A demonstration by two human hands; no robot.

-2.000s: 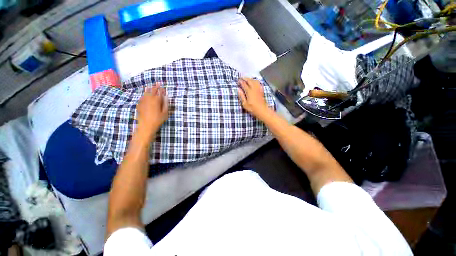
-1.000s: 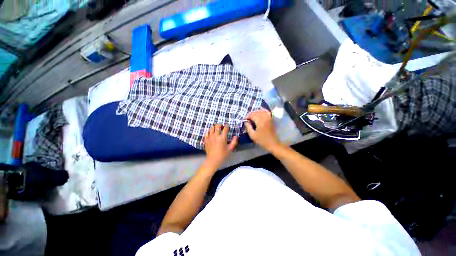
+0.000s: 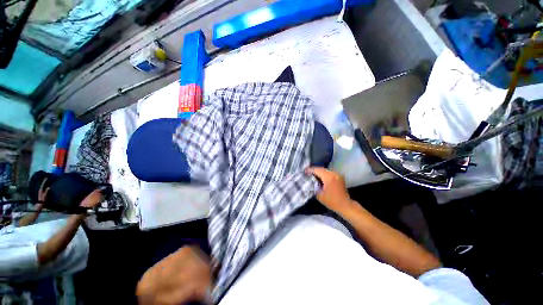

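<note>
The black and white plaid garment [image 3: 268, 128] lies across the navy padded board [image 3: 156, 150] and hangs over its front edge towards me. My right hand [image 3: 332, 189] pinches the garment's edge at the board's right front. My left hand [image 3: 178, 277] is low at the bottom left, blurred, at the garment's lower end; its fingers are partly hidden and it appears to grip the cloth. The steam iron [image 3: 417, 164] with a wooden handle is parked on the right, not held. A dark pointed piece [image 3: 286, 75] shows at the garment's far edge.
A grey metal plate [image 3: 387, 104] and crumpled white cloth [image 3: 446, 98] are beside the iron. A blue bar with a red label [image 3: 192, 71] and a long blue bar [image 3: 268, 22] lie behind the board. Another person's arm [image 3: 59, 238] is at left with dark cloth.
The garment's near part has been drawn towards me off the board's front. My left hand has moved down and left with it; my right hand stays near the front edge. The view has shifted.
</note>
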